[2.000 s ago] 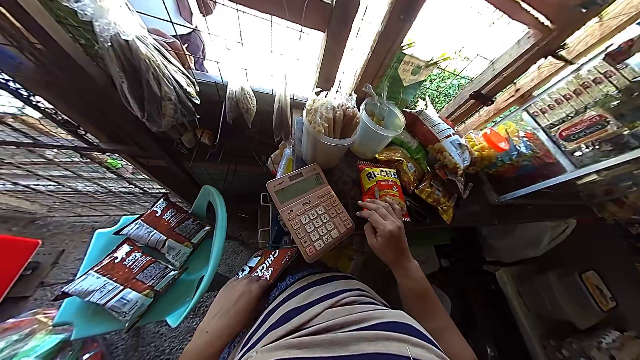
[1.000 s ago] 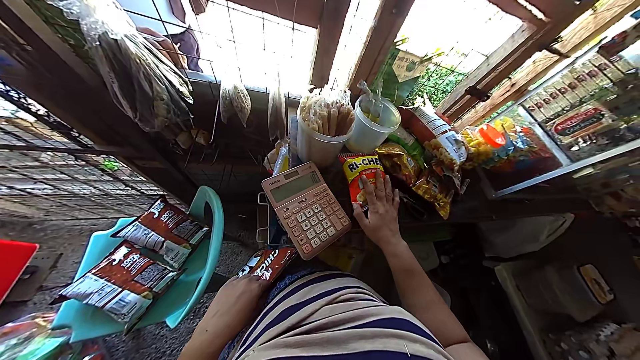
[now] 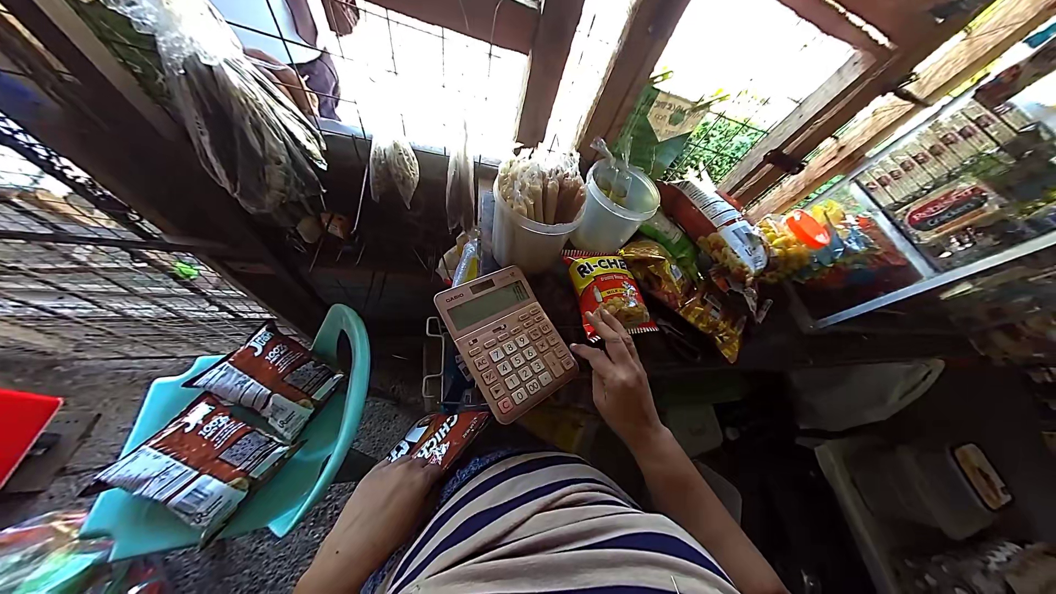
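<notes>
My left hand [image 3: 408, 487] rests near my lap on a brown-red snack packet [image 3: 441, 437], its fingers curled over the packet's lower edge. Beside the calculator's lower right corner is my right hand [image 3: 617, 371], palm down with its fingertips at the bottom edge of a red and yellow snack packet [image 3: 615, 293]. Between the hands, a pink Casio desk calculator [image 3: 503, 338] lies tilted. Behind it stand a plastic tub of wrapped sticks [image 3: 532, 243] and a translucent plastic tub [image 3: 615, 219]. Whether the left fingers grip the packet underneath is hidden.
Two brown snack bags [image 3: 268, 371] lie on a turquoise plastic chair [image 3: 355, 396] at left. More snack packets [image 3: 722, 231] crowd the counter's right, beside a glass-sided display case [image 3: 907, 247]. Plastic bags [image 3: 239, 132] hang along the wire mesh. Part of a person shows outside, upper left.
My right hand has moved from on top of the red and yellow packet to its lower edge, toward the calculator. My left hand stays at the brown-red packet.
</notes>
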